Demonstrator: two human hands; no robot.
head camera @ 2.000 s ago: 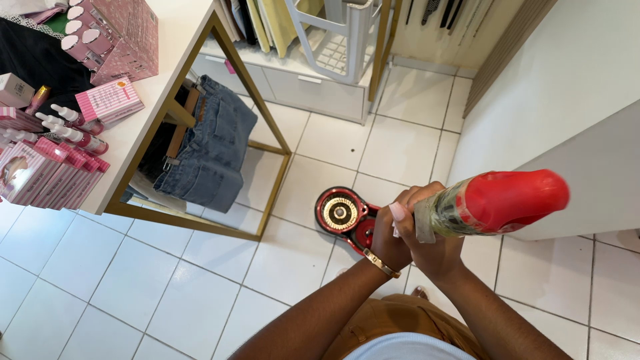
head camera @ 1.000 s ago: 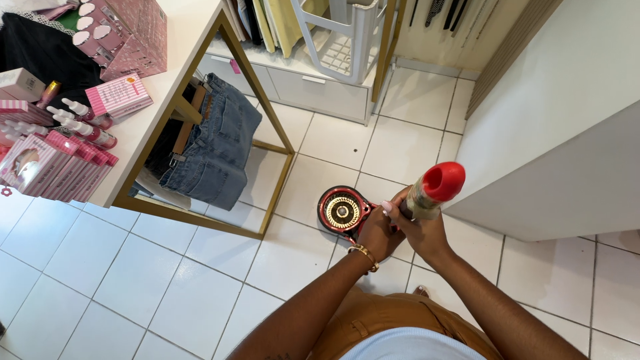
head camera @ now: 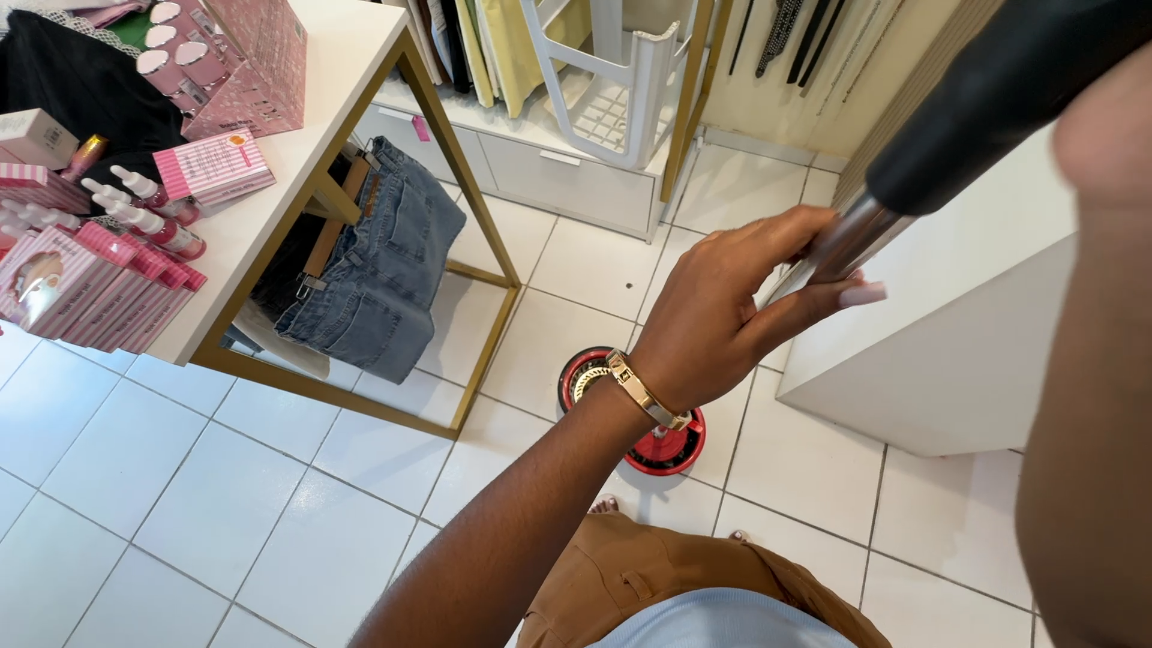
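My left hand [head camera: 720, 310], with a gold bracelet at the wrist, has its thumb and fingers around the metal shaft of a pole [head camera: 850, 236]. The pole slants toward the upper right, where it has a thick black grip [head camera: 981, 108]. At the right edge my right hand [head camera: 1102, 121] is against that grip, blurred and mostly cut off. Under my left wrist, on the tiled floor, stands a red round two-part device [head camera: 666, 450], seemingly a spin mop bucket, with a slotted metallic ring; my wrist partly hides it. The pole's lower end is hidden.
On the left, a white-topped table [head camera: 337, 67] with a gold frame holds pink boxes [head camera: 216, 166] and dropper bottles [head camera: 148, 225]. Denim shorts [head camera: 387, 261] hang beneath. Behind are a white drawer unit [head camera: 567, 180] and a white plastic rack [head camera: 621, 90]. A white panel [head camera: 927, 360] stands right.
My hands were close together around the pole, its red end toward the camera. Now they are apart: my right hand has moved up and right, and a black grip and metal shaft show.
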